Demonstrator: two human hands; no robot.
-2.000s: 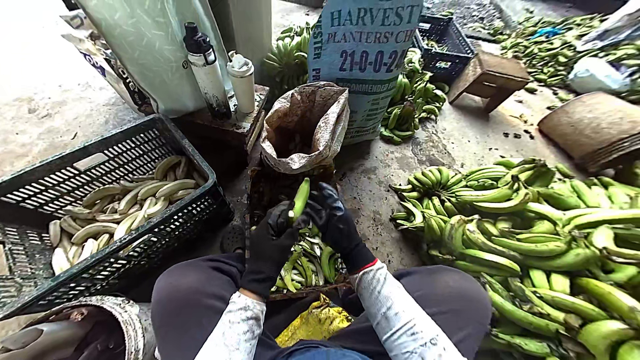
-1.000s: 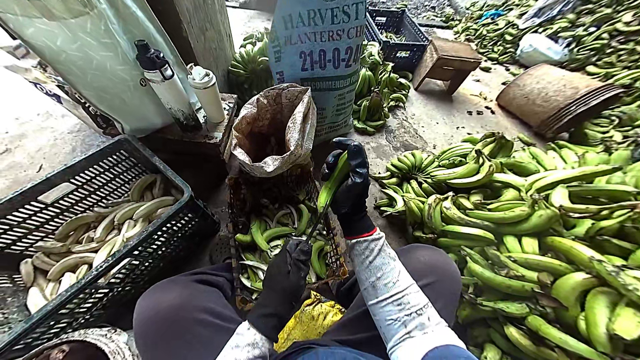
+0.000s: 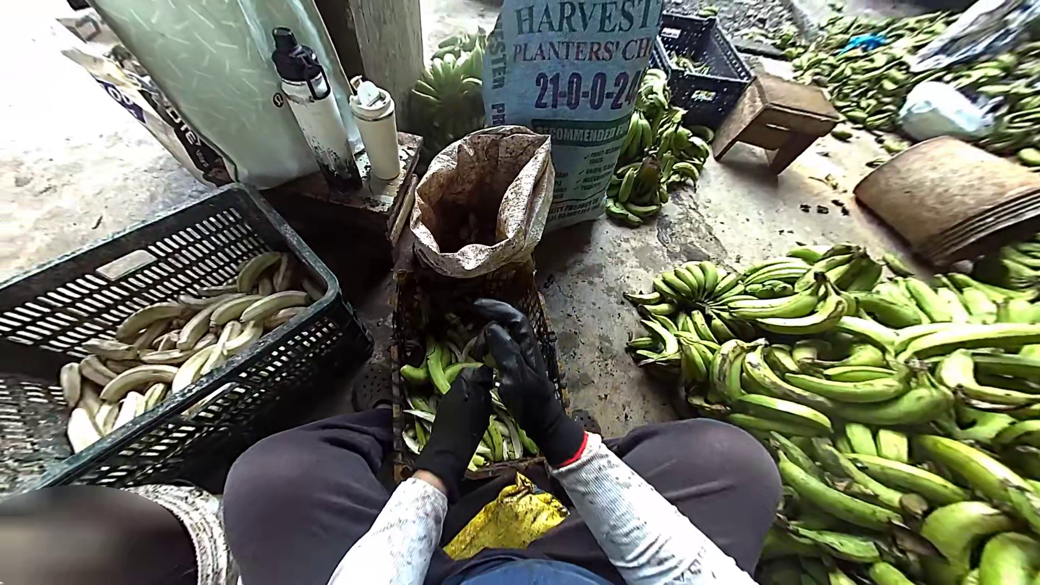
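Note:
My left hand (image 3: 461, 418), in a black glove, has its fingers curled over the crate between my legs; whether it holds anything is hidden. Against it is my right hand (image 3: 524, 370), also gloved in black, its fingers bent toward the left one; what lies between them cannot be made out. Below the hands, green bananas and peels (image 3: 439, 367) lie in the narrow crate (image 3: 398, 325). An open woven sack (image 3: 487, 260) stands at the crate's far end. Peeled bananas (image 3: 175, 366) lie in the black plastic crate (image 3: 276, 219) at the left.
Green banana bunches (image 3: 821, 382) are heaped at the right. Beyond the open sack stand a printed sack (image 3: 561, 106), a wooden stool (image 3: 776, 114) and a dark crate (image 3: 707, 73). A bottle (image 3: 313, 114) and a tumbler (image 3: 376, 134) stand on a wooden box. A bucket (image 3: 191, 520) is at lower left.
A second ago my right hand held up a green banana, apart from the left hand; now both hands are together over the crate and that banana is not clearly visible.

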